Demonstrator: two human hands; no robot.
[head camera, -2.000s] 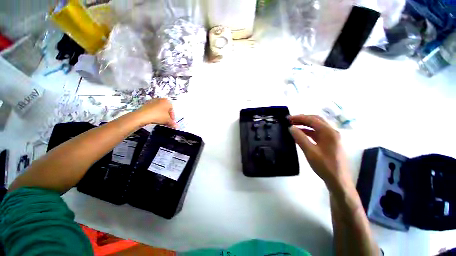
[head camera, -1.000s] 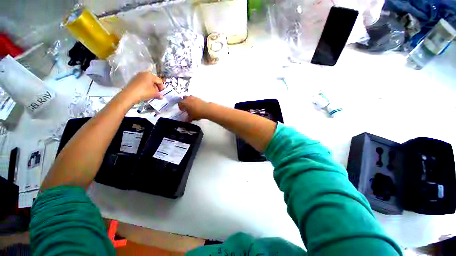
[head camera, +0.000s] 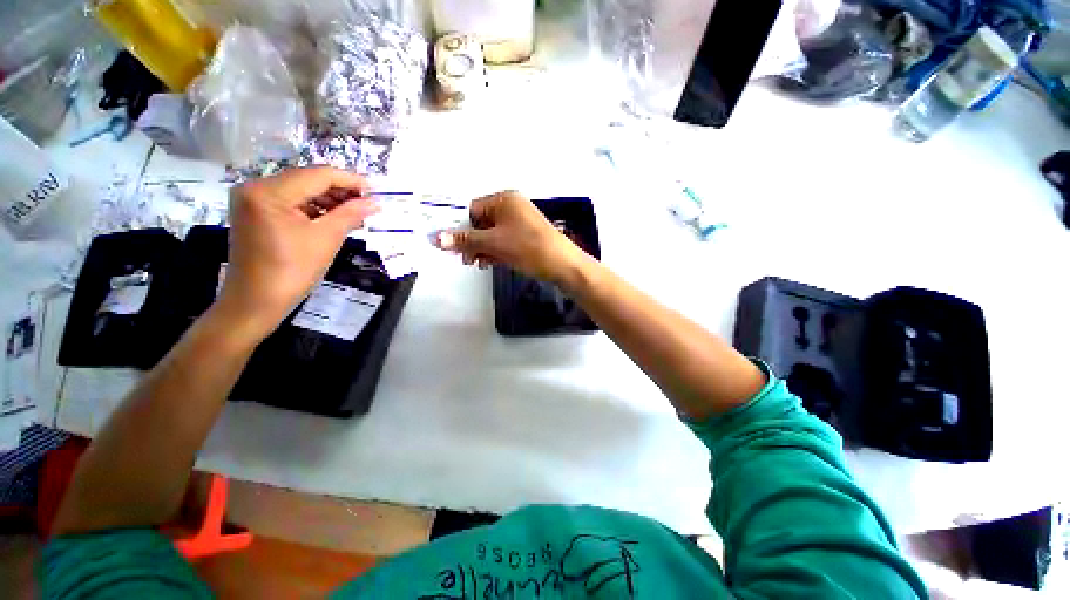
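Observation:
My left hand (head camera: 285, 234) and my right hand (head camera: 513, 238) hold a thin white slip or film (head camera: 413, 216) between them, pinched at its two sides, above the table. Its exact kind is unclear. A black insert tray (head camera: 547, 307) lies partly behind my right hand and wrist. Black filled trays (head camera: 378, 352) with a white printed slip (head camera: 338, 309) on top lie below my left hand and are partly covered by it. Another black tray (head camera: 88, 309) with a white label lies farther left.
At right are a grey-black insert tray (head camera: 763, 319) and a black tray (head camera: 968, 404). At the back are a heap and bag of silvery pieces (head camera: 372, 76), a yellow roll (head camera: 158, 41), a black smartphone (head camera: 729, 59) and a clear bottle (head camera: 956, 84). A small white-blue packet (head camera: 697, 211) lies mid-table.
My right hand has crossed from the single tray to the left and now shares the slip or film with my left hand. Both hands have raised it, stretched out, off the area by the silvery heap.

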